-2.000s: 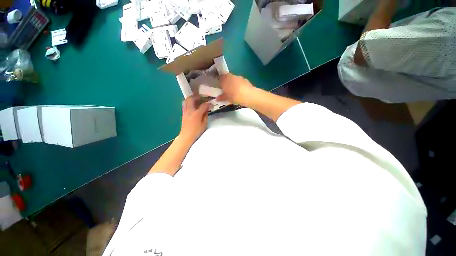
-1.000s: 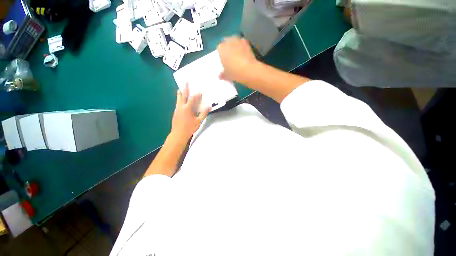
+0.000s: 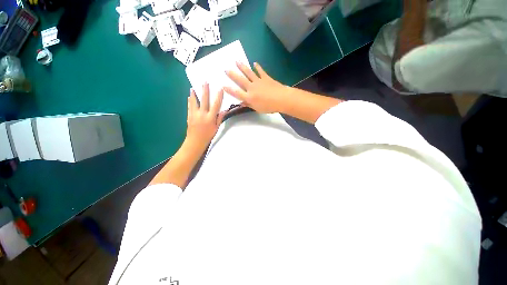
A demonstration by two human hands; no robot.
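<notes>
A white carton (image 3: 215,68) with its lid down lies at the bench's near edge in front of me. My left hand (image 3: 203,116) rests on its near left part, fingers apart. My right hand (image 3: 260,93) lies on its near right part, fingers spread over the lid. Neither hand is closed around anything. The carton's contents are hidden. Its near side by my clothing is partly hidden.
Closed cartons (image 3: 95,137) stand in a row at left. Small white printed pieces (image 3: 192,28) lie in a heap beyond the carton. An open carton (image 3: 290,22) stands at upper right. Another person's arm (image 3: 410,44) is at right. Red objects (image 3: 26,206) and a white roll (image 3: 44,56) lie at left.
The carton was open with its lid raised; the lid is now down flat. My right hand has moved from the lid's far right side to its near part. My left hand stays at the near left.
</notes>
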